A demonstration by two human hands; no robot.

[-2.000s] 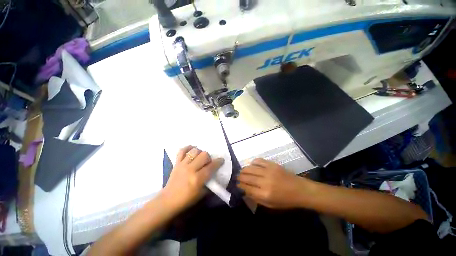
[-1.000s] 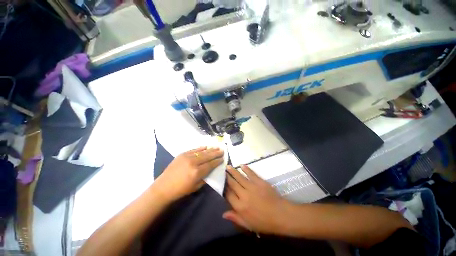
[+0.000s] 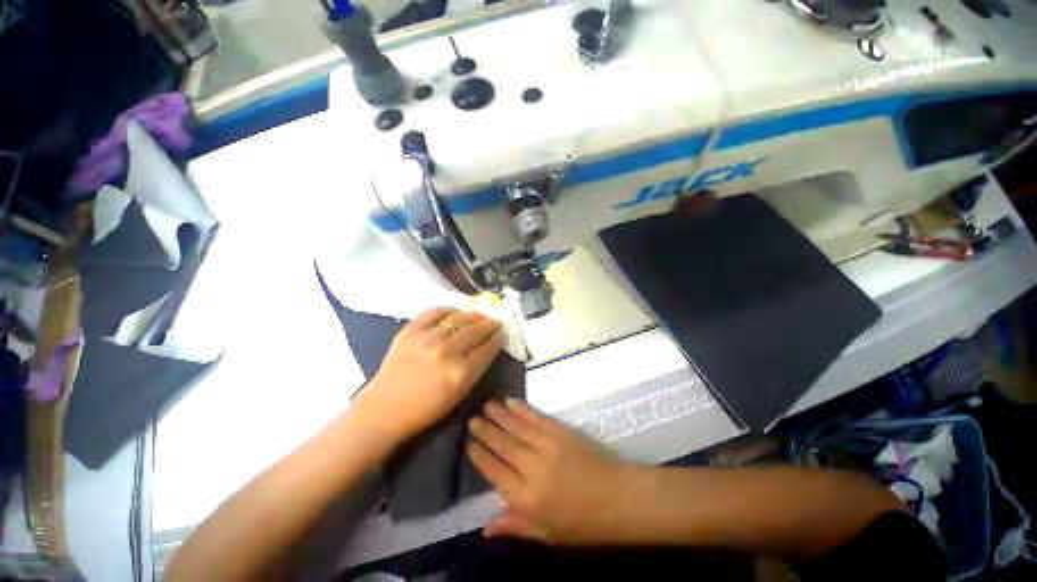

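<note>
A two-faced fabric panel (image 3: pixel 429 472), dark grey on one face and pale on the other, lies in front of the needle. My left hand (image 3: pixel 446 362) presses flat on it just before the presser foot (image 3: pixel 496 298), fingertips close to the foot. My right hand (image 3: pixel 544 472) rests with its fingers on the panel's right side, nearer the table's front edge. The foot and needle are lit yellowish and too small to tell apart. The white sewing machine (image 3: pixel 671 148) has a blue stripe and JACK lettering.
Small dark panels (image 3: pixel 745 301) lie stacked under the machine arm. Large panels (image 3: pixel 137 284) lie folded at the left, by purple cloth (image 3: pixel 142 142). Red-handled snips (image 3: pixel 935 247) lie at the table's right end. A blue basket (image 3: pixel 967 489) of scraps is at lower right.
Both hands have moved left and the panel's dark face now shows between them. The pale strip seen between my hands earlier is no longer visible there. The camera view has shifted slightly.
</note>
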